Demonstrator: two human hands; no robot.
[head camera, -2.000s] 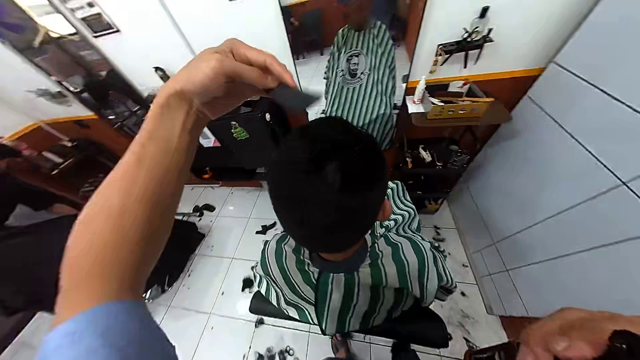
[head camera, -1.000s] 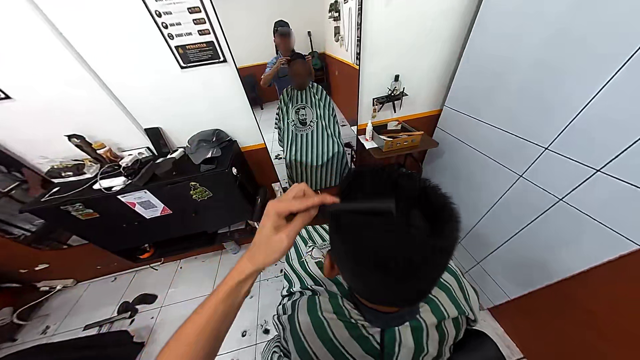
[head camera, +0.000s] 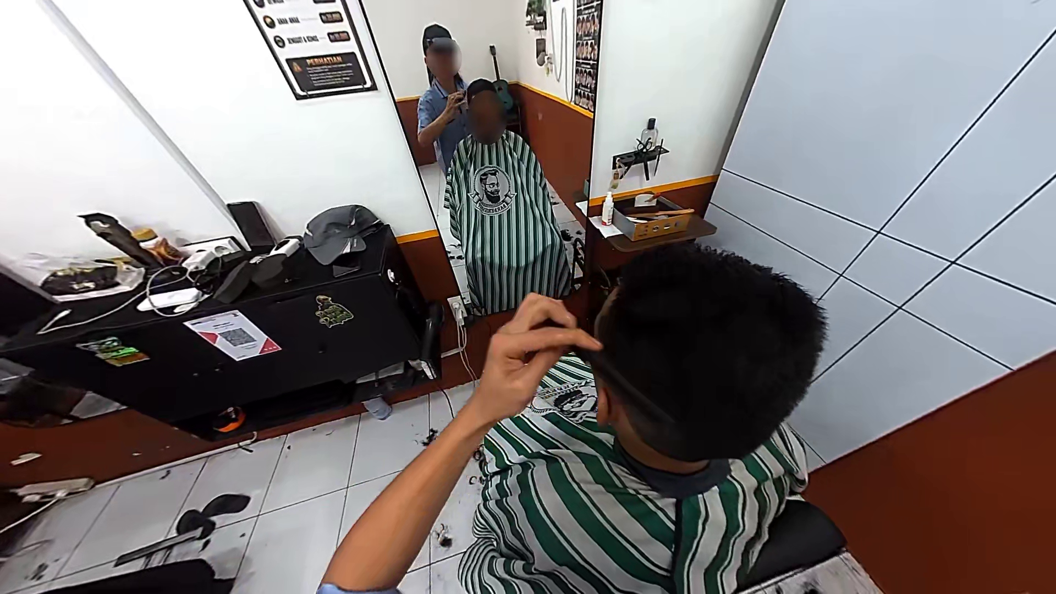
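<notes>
My left hand (head camera: 528, 355) pinches one end of a black comb (head camera: 631, 392) between thumb and fingers. The comb slants down to the right and lies against the side of a seated person's short black hair (head camera: 718, 346), just above the ear. A green, white and black striped barber's cape (head camera: 594, 503) covers the person's shoulders, with a dark band around the neck. The wall mirror (head camera: 544, 165) reflects the caped person and a standing person in a blue shirt. My right hand is out of view.
At the left a black cabinet (head camera: 272, 338) carries a grey cap (head camera: 340, 231), cables and hair clippers. A small wall shelf (head camera: 660, 239) ahead holds a box (head camera: 656, 216) and a white spray bottle (head camera: 608, 209). Cut hair lies on the tiled floor (head camera: 313, 487).
The comb has gone from lying level across the hair to slanting down at its left side. My right hand, at the lower right two seconds ago, is out of view. The view has swung markedly.
</notes>
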